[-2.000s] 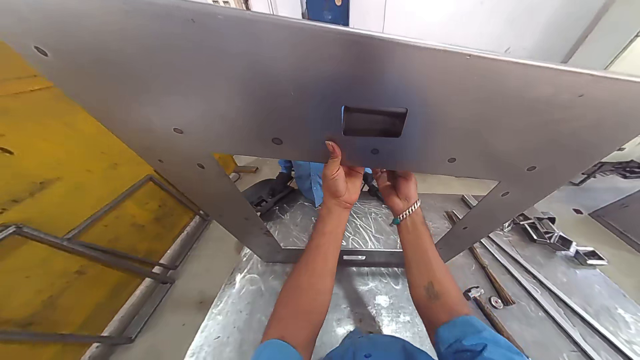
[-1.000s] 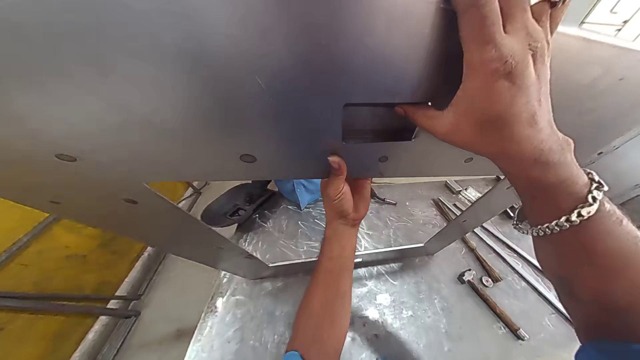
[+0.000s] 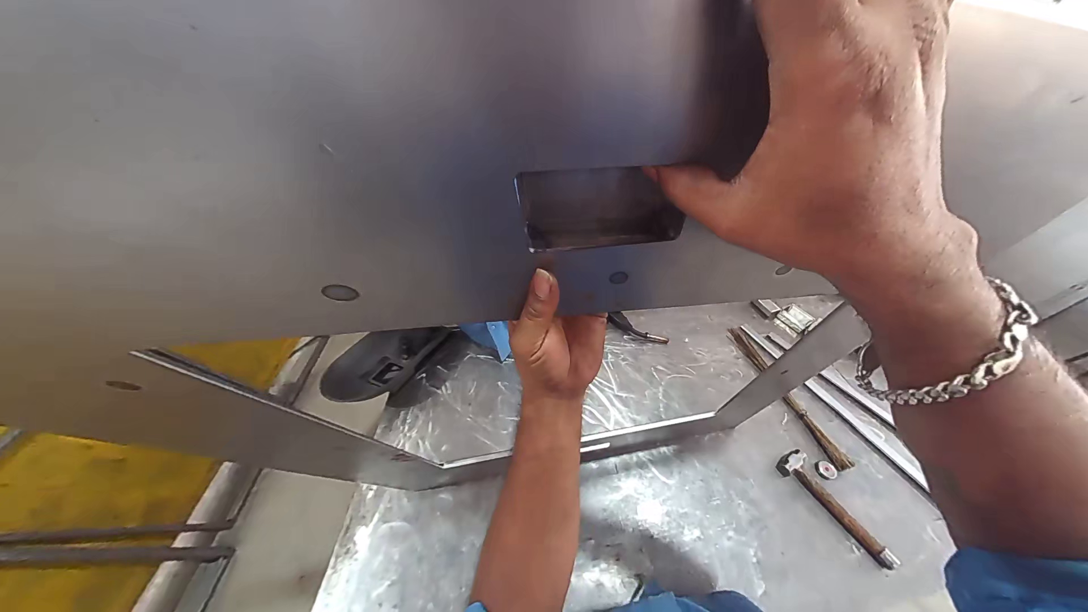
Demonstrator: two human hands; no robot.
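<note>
A large grey sheet-metal panel with a rectangular cutout and several round holes fills the upper view. My left hand grips its lower edge under the cutout, thumb on the front face, fingers hidden behind. Large in the upper right, my right hand lies against the panel, its thumb tip at the cutout's upper right corner; its other fingertips are out of view. Below, the panel's frame-like lower part surrounds an opening, with a bottom rail crossing behind my left forearm.
A hammer, a small round object, a bundle of thin rods and metal strips lie on the metal tabletop. Beyond the opening are a dark welding mask and a torch-like tool. Metal bars stand at left.
My right hand has left the panel's lower edge beside my left hand and moved up and right to the cutout's side. My left hand keeps its grip below the cutout. The view is closer to the panel.
</note>
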